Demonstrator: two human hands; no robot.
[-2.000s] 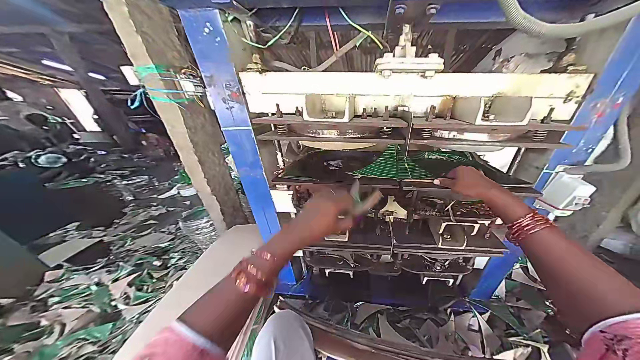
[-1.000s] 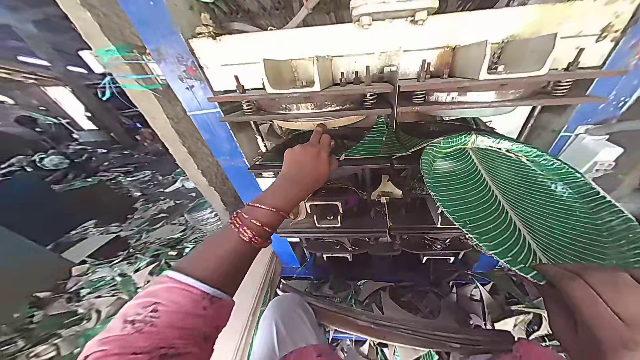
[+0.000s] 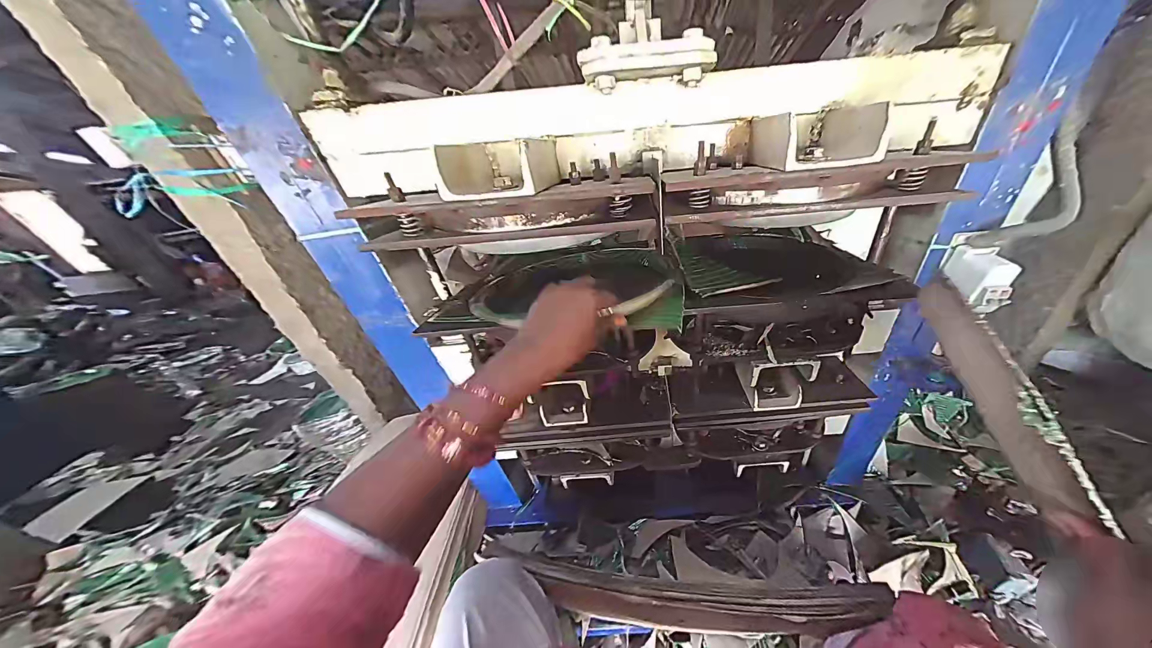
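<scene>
My left hand (image 3: 571, 315), blurred, is over the front of a green leaf-patterned plate (image 3: 504, 292) in the left mould of a blue-framed press (image 3: 765, 99). Whether its fingers grip the rim is unclear. At the lower right, my right hand (image 3: 1084, 562) is blurred and holds a plate (image 3: 1008, 405), seen nearly edge-on, with a grey-brown face and a green-and-white edge. In the right mould, green striped sheet material (image 3: 720, 267) lies beside the dark hollow. Round metal dies (image 3: 526, 225) hang above both moulds.
Blue uprights (image 3: 877, 432) flank the press. Lower mould tiers (image 3: 585, 427) sit beneath. A curved stack of sheets (image 3: 711, 598) lies before my knees. Green and grey offcuts (image 3: 225, 468) litter the floor. A white box (image 3: 981, 274) is fixed at the right upright.
A second ago, the plate in my right hand showed its green face before the right mould; now it is farther right, turned nearly edge-on. My left hand has moved from the left mould's rear to its front.
</scene>
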